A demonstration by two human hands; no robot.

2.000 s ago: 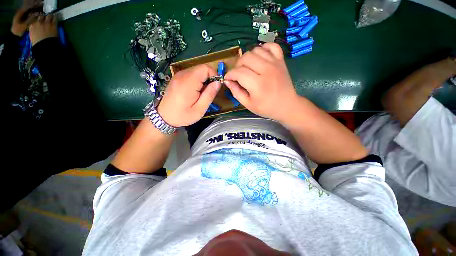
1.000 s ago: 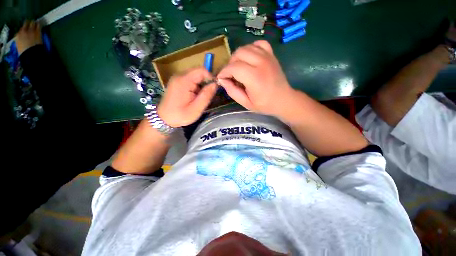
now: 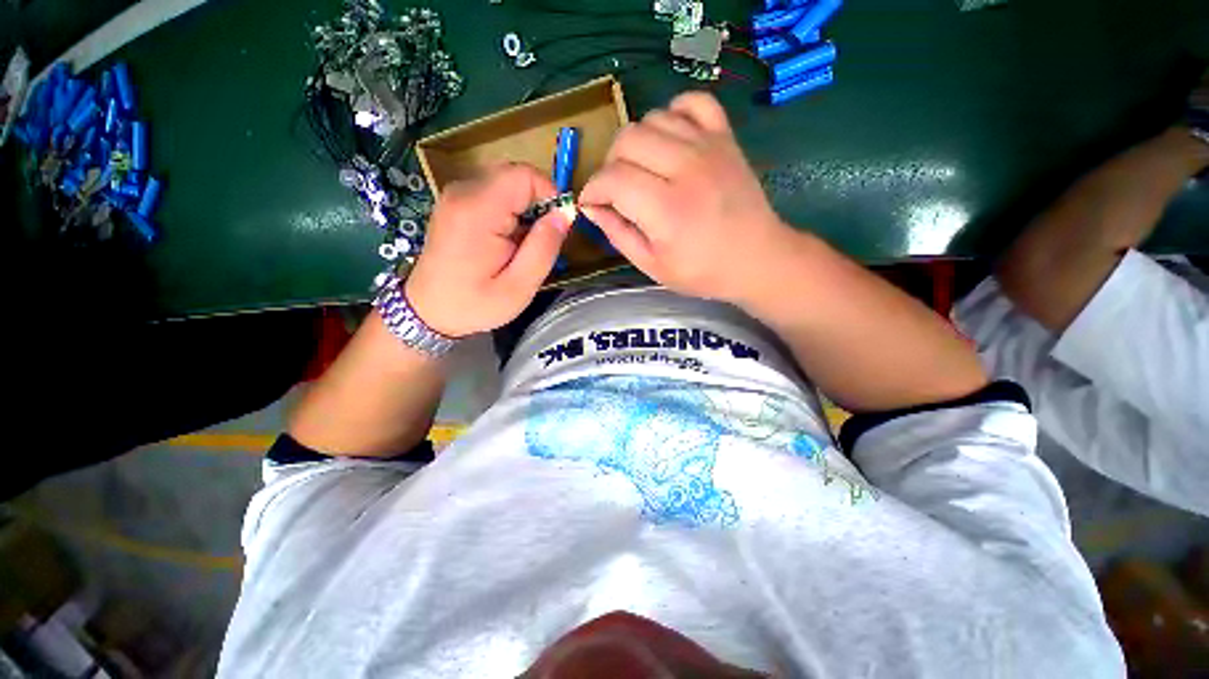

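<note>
My left hand (image 3: 484, 249) is shut on a small green-and-silver circuit board (image 3: 548, 208), its end showing between thumb and finger. My right hand (image 3: 683, 199) meets it from the right, thumb and forefinger pinched together at the board's end; whatever they pinch is too small to tell. Both hands are above the shallow cardboard box (image 3: 517, 129). A blue battery cell (image 3: 566, 157) stands out in the box just behind the fingertips. More blue shows below the hands, mostly hidden.
A tangled heap of circuit boards (image 3: 385, 66) with round end parts (image 3: 398, 239) lies left of the box. Blue cells (image 3: 802, 66) and wired boards (image 3: 696, 49) lie behind, to the right. More blue cells (image 3: 86, 126) lie far left. Another person's arm (image 3: 1100, 226) rests at right.
The hands stay pinched together over the box, with the board's end now showing more clearly. The neighbour's hand and sleeve at far left have moved off, uncovering a pile of blue cells.
</note>
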